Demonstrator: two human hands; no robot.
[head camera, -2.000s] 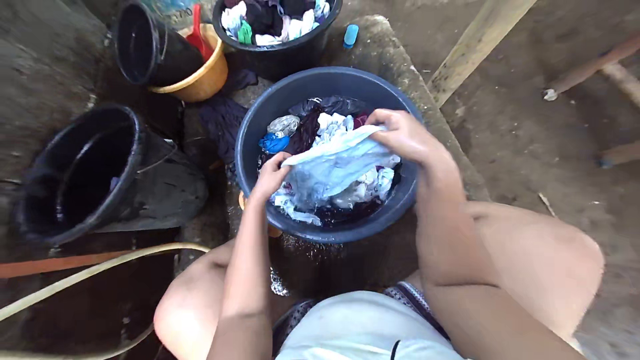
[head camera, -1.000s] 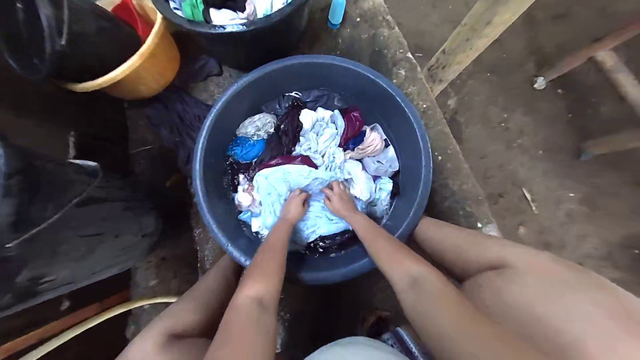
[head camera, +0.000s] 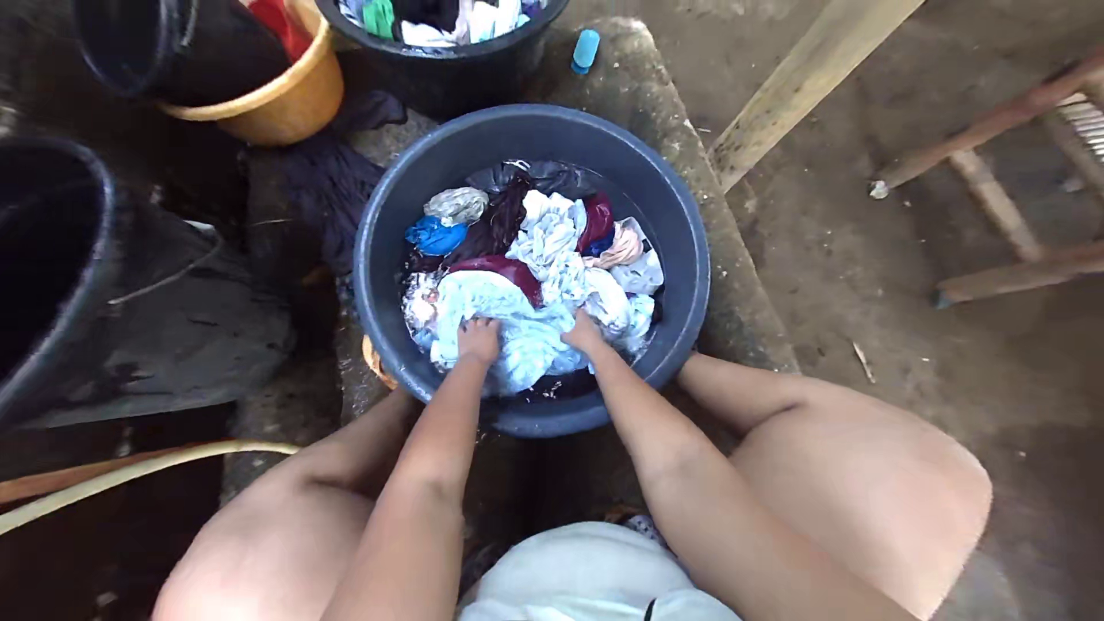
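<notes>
A round dark blue plastic tub (head camera: 535, 424) holds water and wet clothes of several colours. Near its front side a light blue cloth (head camera: 526, 349) lies spread in the water. My left hand (head camera: 479, 339) presses on the cloth's left part, fingers spread. On its right part is my right hand (head camera: 584, 332), fingers partly hidden in the fabric, so its grip is unclear. Behind the hands lie a maroon cloth (head camera: 500, 269), a bright blue cloth (head camera: 435, 235), a grey cloth (head camera: 456, 206) and a pink cloth (head camera: 623, 248).
Beyond the tub stands a black tub of clothes (head camera: 448, 52), with a light blue brush or bottle (head camera: 586, 50) on the concrete ledge (head camera: 733, 250). Left are an orange basin (head camera: 302, 99), a large black bucket (head camera: 190, 319) and a yellowish hose (head camera: 155, 470). A wooden post (head camera: 802, 86) rises at right.
Two seconds ago both hands held the light blue cloth raised and stretched above the tub; now it lies down in the water under them. Since one second ago, the hands have moved farther apart.
</notes>
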